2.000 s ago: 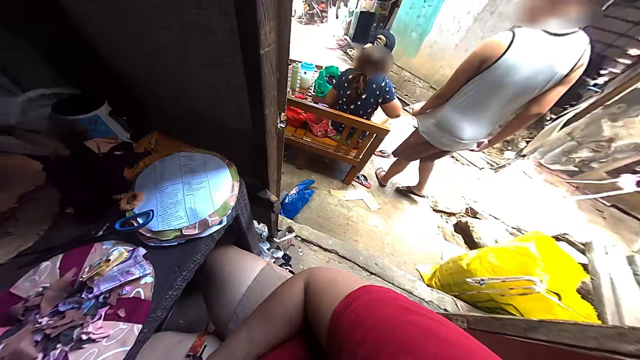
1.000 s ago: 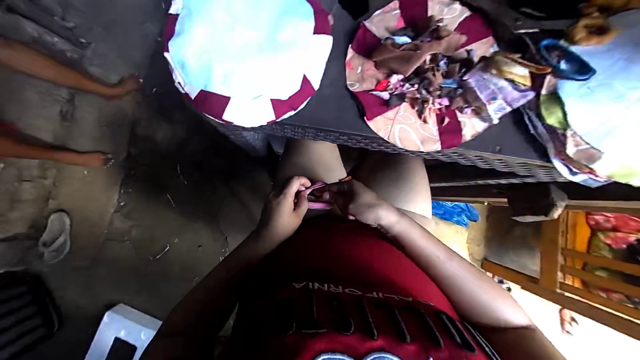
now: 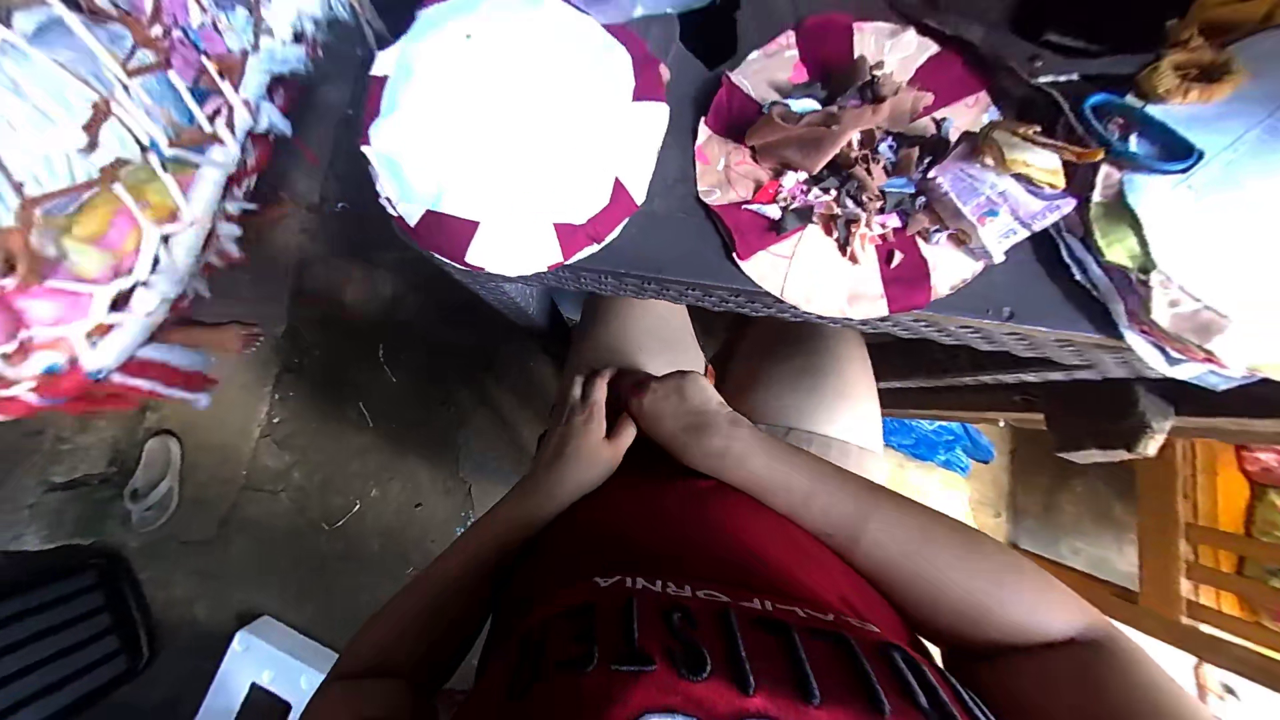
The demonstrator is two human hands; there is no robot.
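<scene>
My left hand (image 3: 590, 425) rests over my lap, its fingers partly spread, close against my right hand (image 3: 680, 405). The right hand is curled with its knuckles up, and whether anything lies inside either hand is hidden. Beyond them on the dark table stands a round patchwork piece of maroon and pale cloth (image 3: 905, 275), heaped with fabric scraps (image 3: 850, 150) and a small plastic packet (image 3: 1000, 205). A second round cloth piece (image 3: 450, 235) with a bright white top (image 3: 510, 120) lies to its left. At the right are a blue ring-shaped object (image 3: 1140, 135) and a pale sheet (image 3: 1235, 220).
The woven table edge (image 3: 700, 295) runs just past my knees. A bundle of colourful cloth strips (image 3: 150, 270) fills the upper left, near another person's foot (image 3: 235, 337). A slipper (image 3: 155, 480), black slatted plastic item (image 3: 65, 630), white plastic item (image 3: 270, 665), blue plastic bag (image 3: 935, 443) and wooden bench (image 3: 1160, 540) are around.
The view has swung from the doorway down to my lap. The small pink item seen between my fingers a second ago no longer shows. A bundle of cloth strips has come into view at left.
</scene>
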